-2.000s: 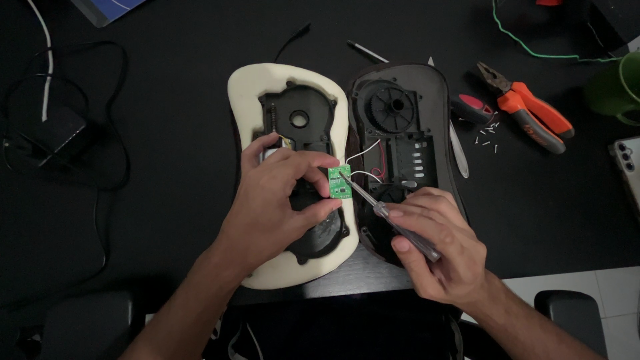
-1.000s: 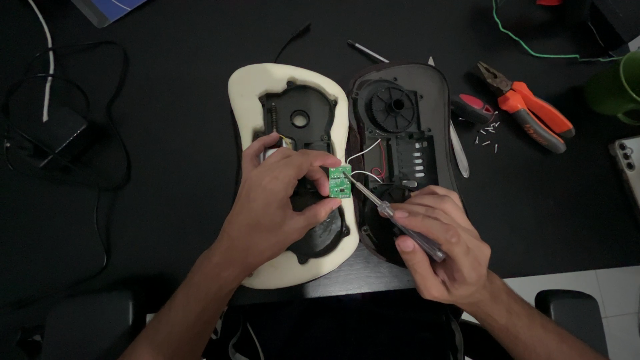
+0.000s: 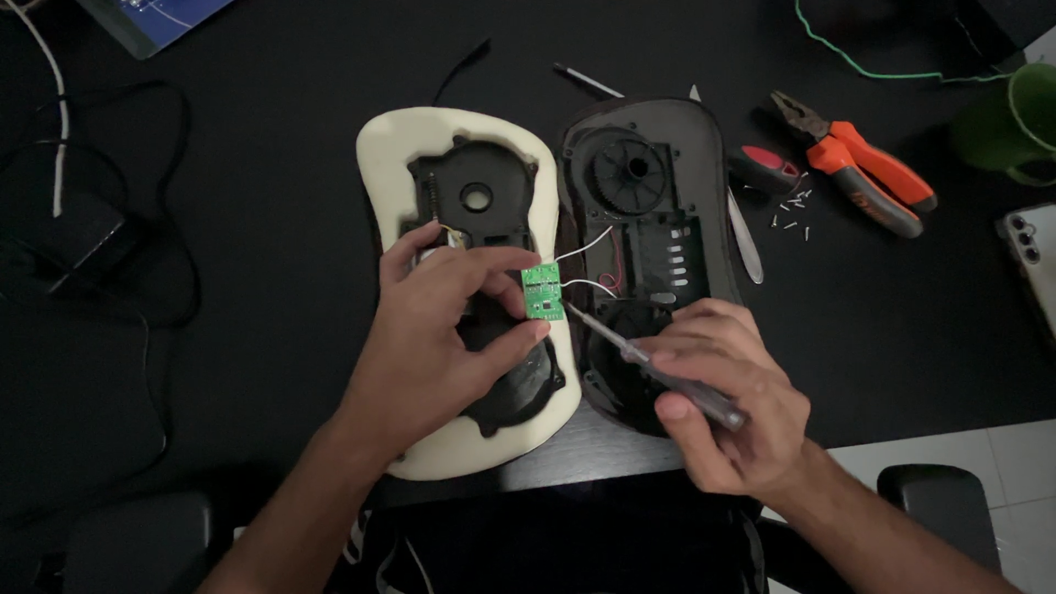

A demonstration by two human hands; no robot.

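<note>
My left hand (image 3: 437,330) pinches a small green circuit board (image 3: 542,292) by its upper and lower edges, above the cream foam-rimmed housing half (image 3: 487,458). White wires (image 3: 590,283) run from the board's right side toward the dark housing half (image 3: 697,140), which holds a black gear wheel (image 3: 631,173) and a thin red wire. My right hand (image 3: 734,396) grips a screwdriver with a clear handle (image 3: 689,388); its tip lies at the board's lower right edge, though whether it touches cannot be told. Parts of the left housing are hidden behind my left hand.
Combination pliers with orange handles (image 3: 874,173), several small screws (image 3: 792,206), a red and black tool handle (image 3: 767,167) and a green cup (image 3: 1011,124) are at the right. A phone (image 3: 1031,256) is at the right edge. A black adapter (image 3: 91,239) and cables lie left.
The screwdriver tip has moved from the board's upper face down to its lower right edge. My left hand keeps its hold on the board.
</note>
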